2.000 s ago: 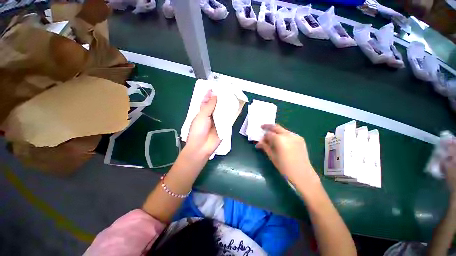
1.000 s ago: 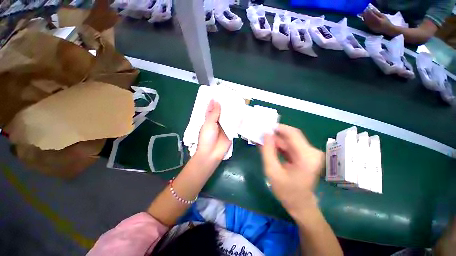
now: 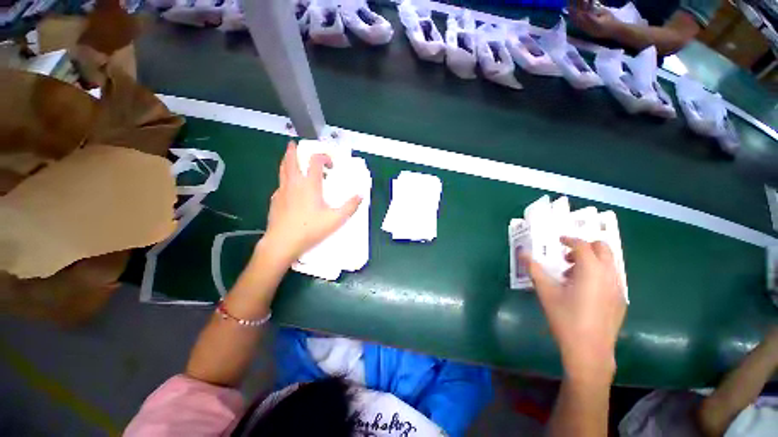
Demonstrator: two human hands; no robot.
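The larger stack of flat white cards [image 3: 347, 243] lies on the green bench below the grey post. My left hand [image 3: 309, 209] rests on its left part with fingers spread. A smaller pile of white leaflets or cards [image 3: 414, 206] lies just right of it, untouched. At the right, a row of overlapping white retail boxes [image 3: 607, 229] stands on the bench; the leftmost shows a purple picture. My right hand [image 3: 582, 286] is over the front of this row with fingers on the boxes; whether it grips one is hidden.
Crumpled kraft paper [image 3: 85, 201] and loose white strapping [image 3: 153, 265] lie at the left. A grey post [image 3: 286, 72] rises from the white metal edge [image 3: 503, 174]. Bagged products [image 3: 627, 81] line the far belt. Another person's arm [image 3: 746, 380] is at lower right; another person's hands are at the top right.
My right hand has moved right from the small pile to the boxes. My left hand has shifted from holding cards up to lying on the large stack. The small pile now lies flat, uncovered.
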